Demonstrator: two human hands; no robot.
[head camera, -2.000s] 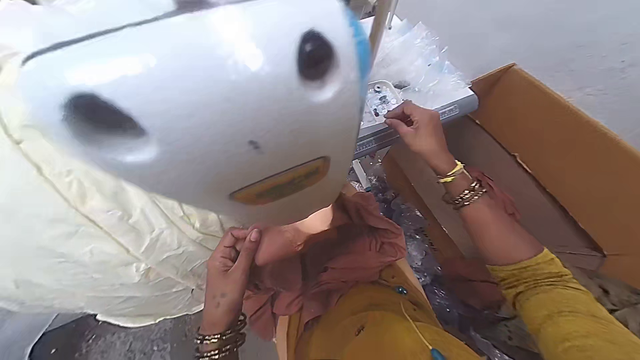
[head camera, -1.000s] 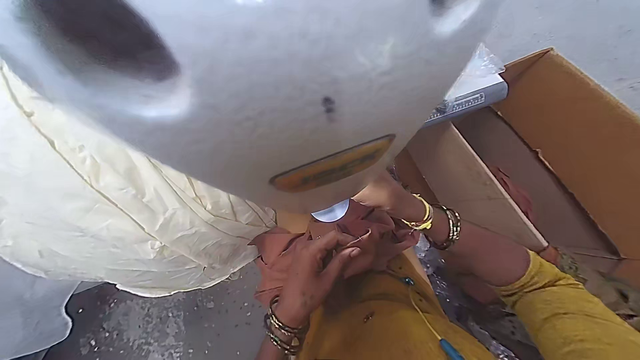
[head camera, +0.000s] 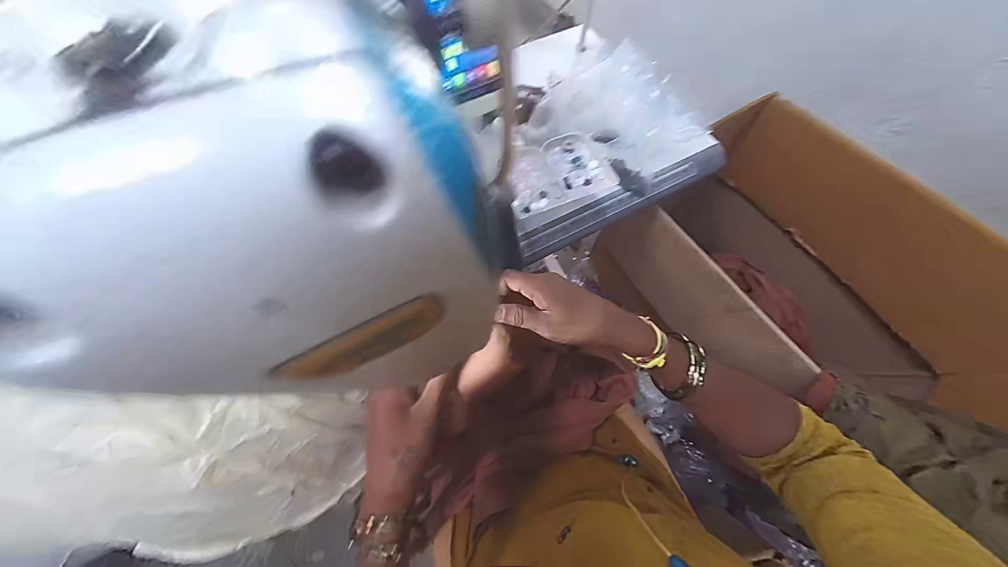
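Close in front of the camera a white sewing machine head (head camera: 205, 236) with a blue edge fills the upper left. Under its right end, my right hand (head camera: 551, 307) has thumb and fingers close together by reddish-brown cloth (head camera: 543, 417); what lies between them is hidden. My left hand (head camera: 405, 425), blurred, is at the left edge of the same cloth, which lies gathered over my lap. Whether its fingers pinch the cloth cannot be made out.
A grey-edged table (head camera: 622, 209) holds small buttons or beads (head camera: 579, 169) and clear plastic bags (head camera: 622, 94). At right stands an open cardboard box (head camera: 866, 213) with reddish cloth (head camera: 760, 295) inside. Cream fabric (head camera: 197, 465) hangs at left. Crumpled plastic (head camera: 693, 465) lies below.
Two seconds ago my right hand was at the small items on the table; it then came down to the cloth near my left hand. The view has shifted, showing more of the table again.
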